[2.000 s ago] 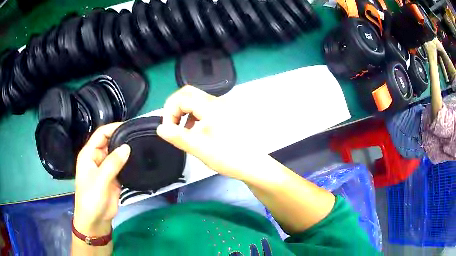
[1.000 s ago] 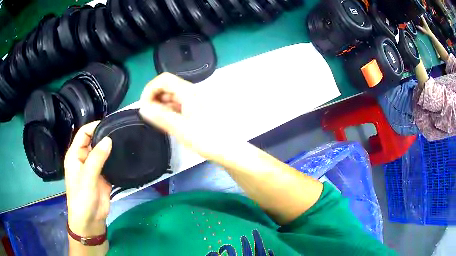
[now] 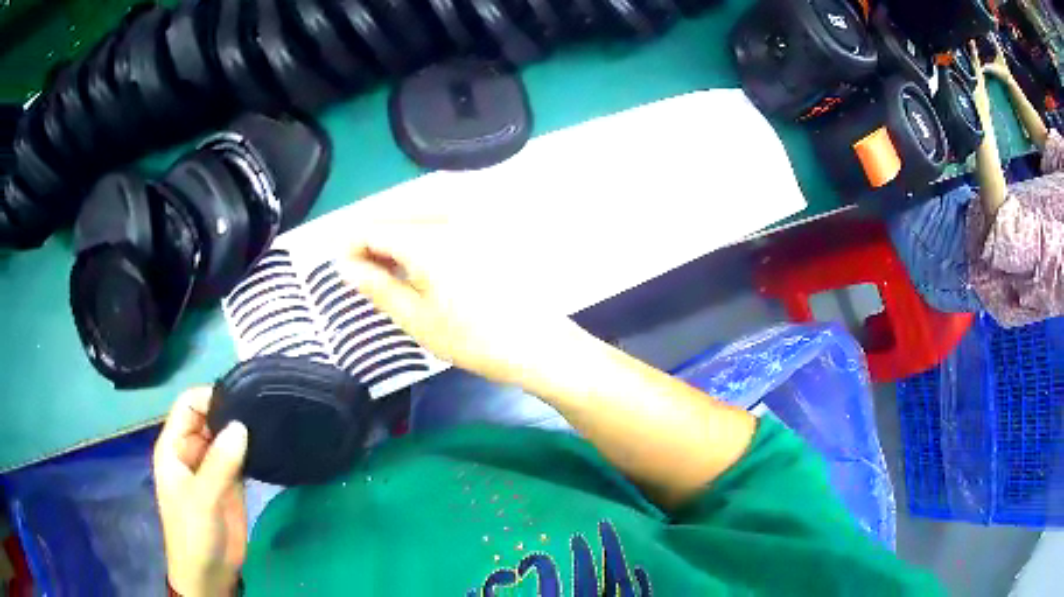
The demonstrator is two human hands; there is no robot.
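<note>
A black rounded shell (image 3: 292, 420) is held at its left edge by my left hand (image 3: 201, 484), low and over the table's near edge. My right hand (image 3: 432, 297) is over the white backing sheet (image 3: 653, 175), its fingertips near the upper end of the black arcs. Black curved strips (image 3: 356, 327) lie in two columns on the sheet's left end. I cannot tell if my right fingertips hold a strip; they are pale and blurred.
A single shell (image 3: 460, 113) lies behind the sheet. Loose shells (image 3: 210, 222) lean together at the left. A long row of nested shells (image 3: 292, 53) runs behind. Black pieces with orange (image 3: 877, 157) and another person's arm (image 3: 987, 140) are at right. A red stool (image 3: 863, 309) and blue-lined crates (image 3: 805, 408) are below.
My left hand has lowered the shell towards my lap, uncovering the two columns of strips. My right hand has come away from the shell's rim and is over the sheet.
</note>
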